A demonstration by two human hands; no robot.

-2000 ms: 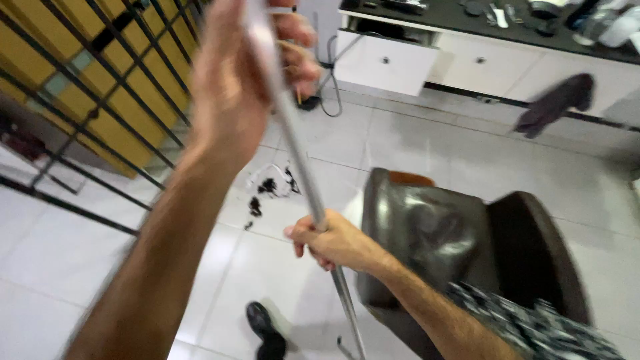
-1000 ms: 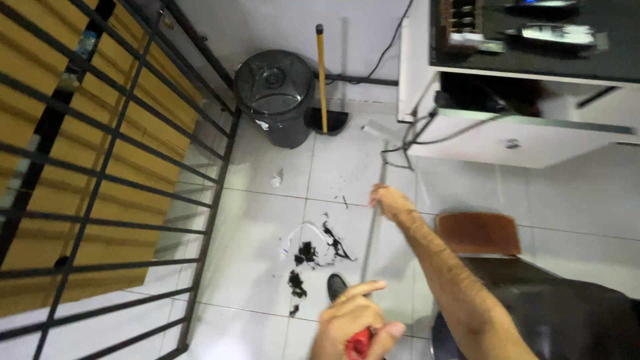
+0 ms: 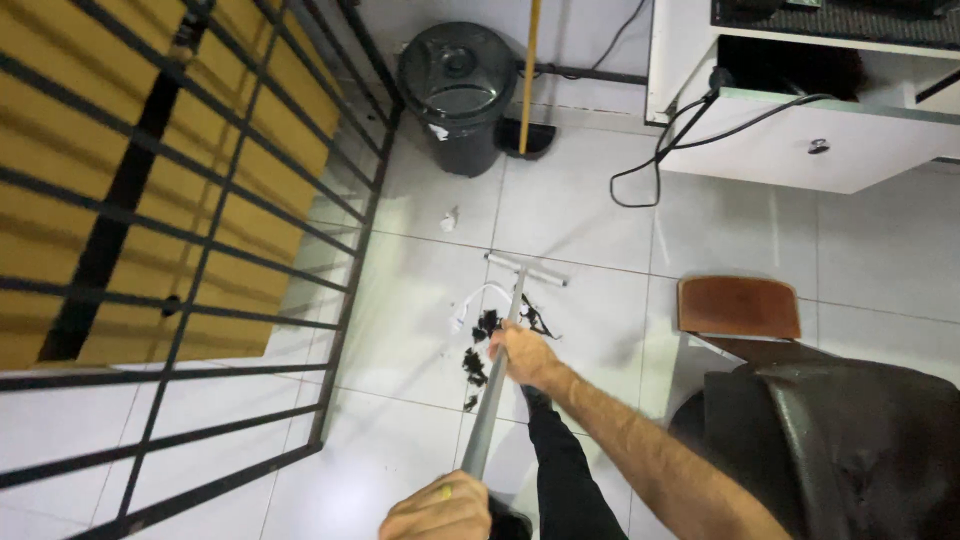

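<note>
My left hand (image 3: 439,508), with a yellow ring, is closed around the near end of a grey metal pole (image 3: 487,416) at the bottom of the view. Farther down the same pole, my right hand (image 3: 525,354) grips it. The pole ends in a T-shaped floor squeegee head (image 3: 526,270) at the white tiled floor. Just below this head lie clumps of dark hair (image 3: 474,367) and a thin white strip (image 3: 461,313), partly hidden by the pole and my right hand.
Black metal bars (image 3: 349,300) stand at left. A lidded dark bin (image 3: 457,97) and a yellow-handled dustpan (image 3: 529,139) are by the wall. At right are a white drawer (image 3: 795,142) with a hanging black cable (image 3: 637,204), and a dark padded chair (image 3: 862,442) with a brown footrest (image 3: 739,306).
The squeegee pole was raised close to the view two seconds ago. My left hand's fingers, partly extended one second ago, are now wrapped around its end. The view has swung left.
</note>
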